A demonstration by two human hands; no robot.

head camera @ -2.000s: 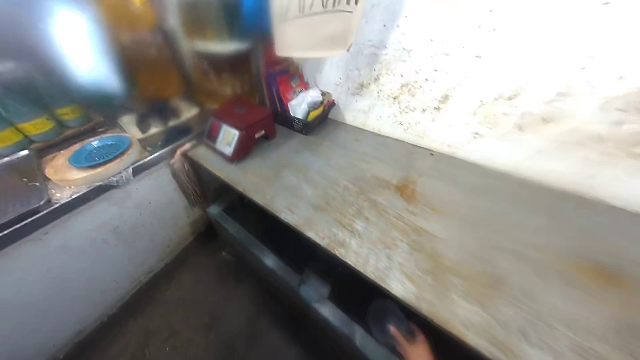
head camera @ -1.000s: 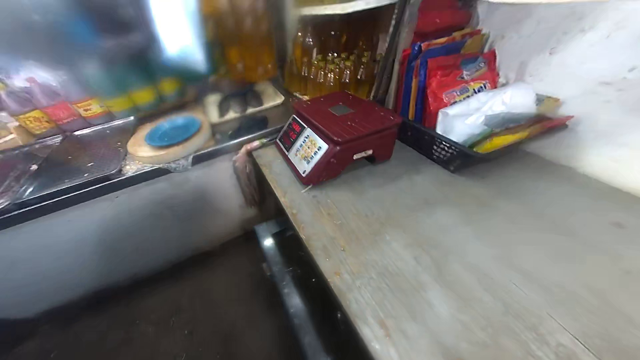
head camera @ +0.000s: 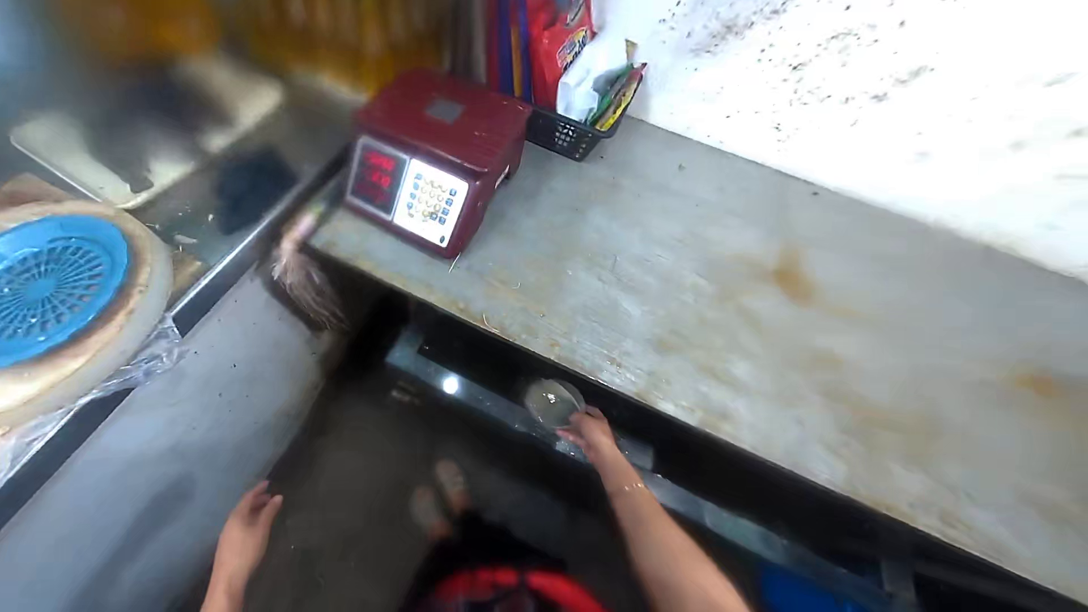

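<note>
My right hand [head camera: 588, 429] grips the rim of a small round clear dish or lid [head camera: 552, 403], just in front of the counter's front edge and above a metal rail [head camera: 501, 410]. A bracelet circles that wrist. At the lower left, my left hand [head camera: 251, 520] hangs over the dark floor with its fingers a little apart and holds nothing. A dark red digital scale [head camera: 438, 157] with a lit red display stands on the far left end of the grey counter [head camera: 680, 280].
A black plastic basket [head camera: 568, 136] with packets stands behind the scale. At the left, a blue perforated plastic plate [head camera: 55, 285] lies on a round board [head camera: 149, 272]. A frayed brush-like bundle [head camera: 306, 285] hangs at the counter's corner. A stained white wall [head camera: 892, 110] rises behind.
Both hands are in view now; neither showed one second ago. Two seconds ago one hand was at the gap below the counter edge, by a dark round thing. The view has swung.
</note>
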